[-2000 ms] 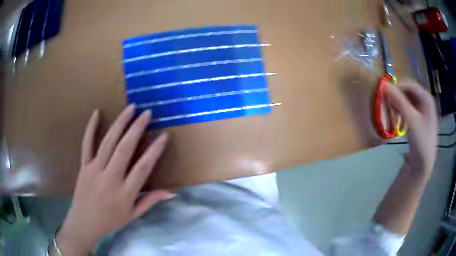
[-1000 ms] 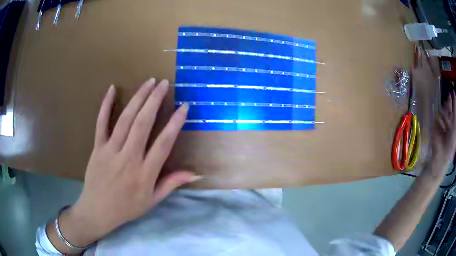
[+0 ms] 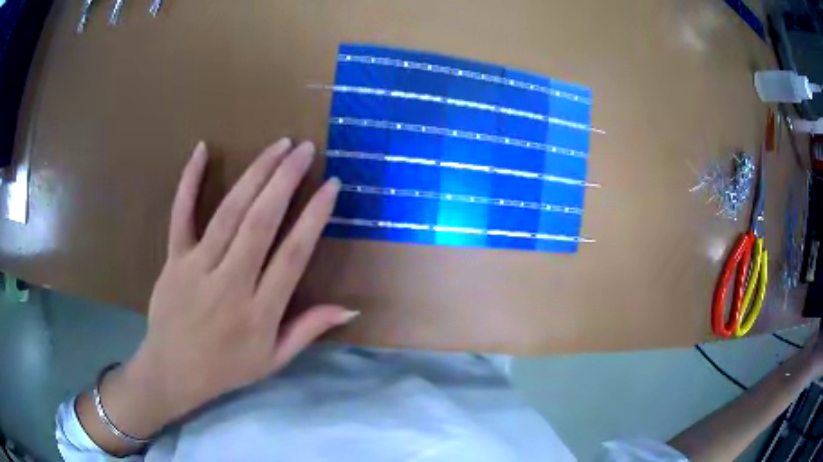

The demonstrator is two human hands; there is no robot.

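Note:
A bright blue solar cell (image 3: 460,144) lies on the brown tabletop in front of me. Silver ribbons run along it and their ends stick out past its right edge, one also past the left. Dotted pale busbars lie between them. My left hand (image 3: 248,248) rests flat on the table at the cell's left edge, fingers apart, fingertips touching or close to the edge, holding nothing. My right forearm (image 3: 749,406) reaches out at the far right; the right hand is cut off by the frame's edge.
Scissors (image 3: 743,280) with red-orange and yellow loops lie at the right, beside a heap of silver ribbon offcuts (image 3: 735,185). A white bottle (image 3: 783,87) stands at the upper right. Dark cells (image 3: 18,72) lie at the left edge. Black cords hang below the table at right.
My right hand has left the scissors and moved right, out of the picture. The view has shifted and the cell shows further right. My left hand stays at the cell's left side.

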